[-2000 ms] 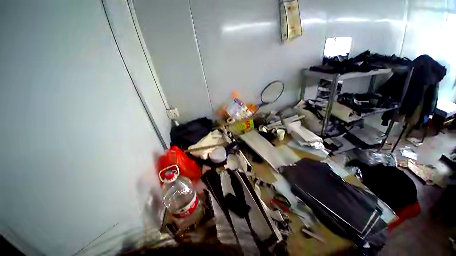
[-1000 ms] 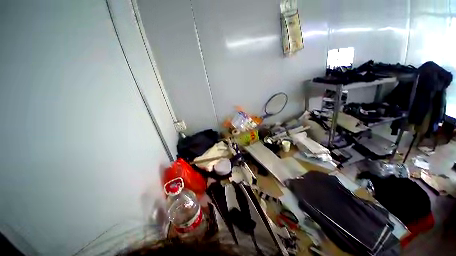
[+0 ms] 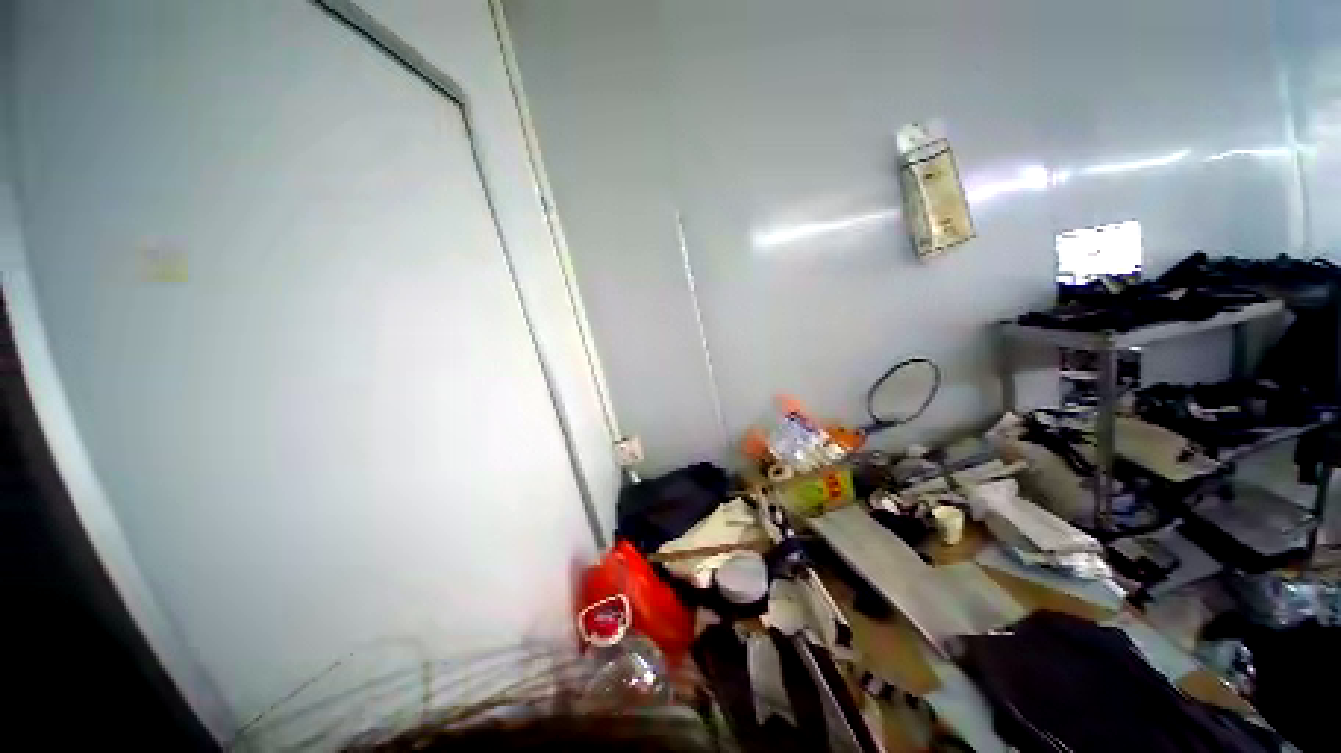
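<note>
No hand shows in the picture. A large clear plastic bottle (image 3: 630,671) with a red cap and a white loop handle stands near the bottom centre; its lower part is hidden by a dark blurred shape with thin strands at the bottom edge. A bright red crumpled plastic bag (image 3: 641,591) lies behind the bottle, against the wall. A whitish round lidded item (image 3: 740,578) sits right of the bag among cloth scraps. Dark folded cloth (image 3: 1081,680) lies on the brown table at the lower right.
A small pale cup (image 3: 949,522) and a yellow-green box (image 3: 818,490) stand among scraps. A racket (image 3: 903,391) leans on the wall. A metal rack (image 3: 1106,427) with black cloth stands at right. A pale door fills the left.
The view has tilted up and turned left. The bottle, bag and table have shifted down and right in the picture, and more of the door shows at left.
</note>
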